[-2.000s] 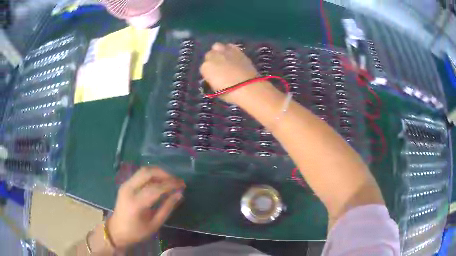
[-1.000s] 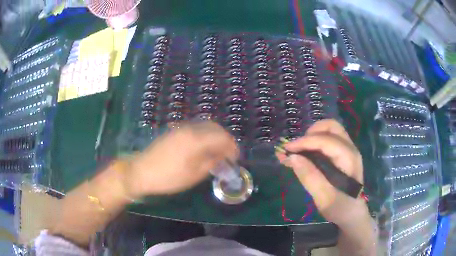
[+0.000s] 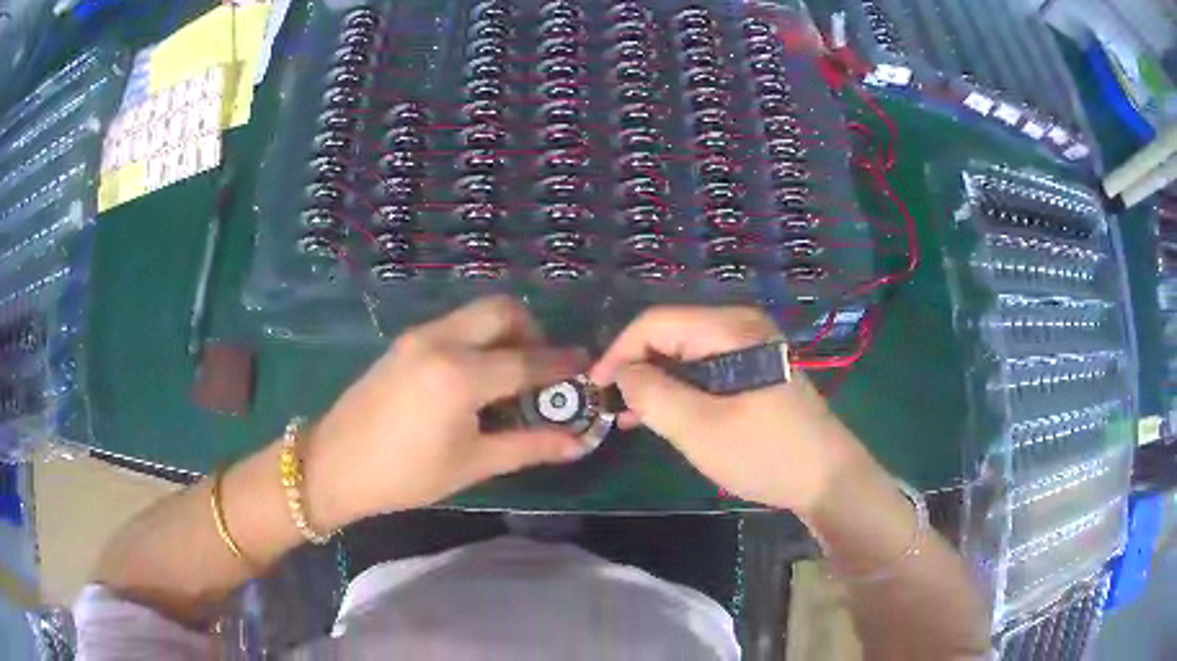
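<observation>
A small round component (image 3: 559,402) with a pale ring and dark centre lies at the round silver fixture (image 3: 599,429), near the bench's front edge. My left hand (image 3: 432,407) has its thumb and fingers on either side of the component; its fingers hide part of the fixture. My right hand (image 3: 729,407) holds a thick black probe (image 3: 746,371) with a red wire at its rear end. Its fingertips meet the component's right side, and the probe tip is hidden. The main blister tray (image 3: 516,307) holds several rows of dark parts beyond the hands; the second row from the left is shorter.
Side blister trays (image 3: 1052,387) stand right and left. Red leads (image 3: 907,245) coil right of the main tray. A dark pen-like tool (image 3: 207,278) and a brown pad (image 3: 225,377) lie left of it. A label sheet (image 3: 168,123) on yellow paper is at upper left.
The view has shifted forward-down. My right hand has brought the probe left to the fixture. My left hand, blurred over the fixture before, now rests around the component. The fan has left the view.
</observation>
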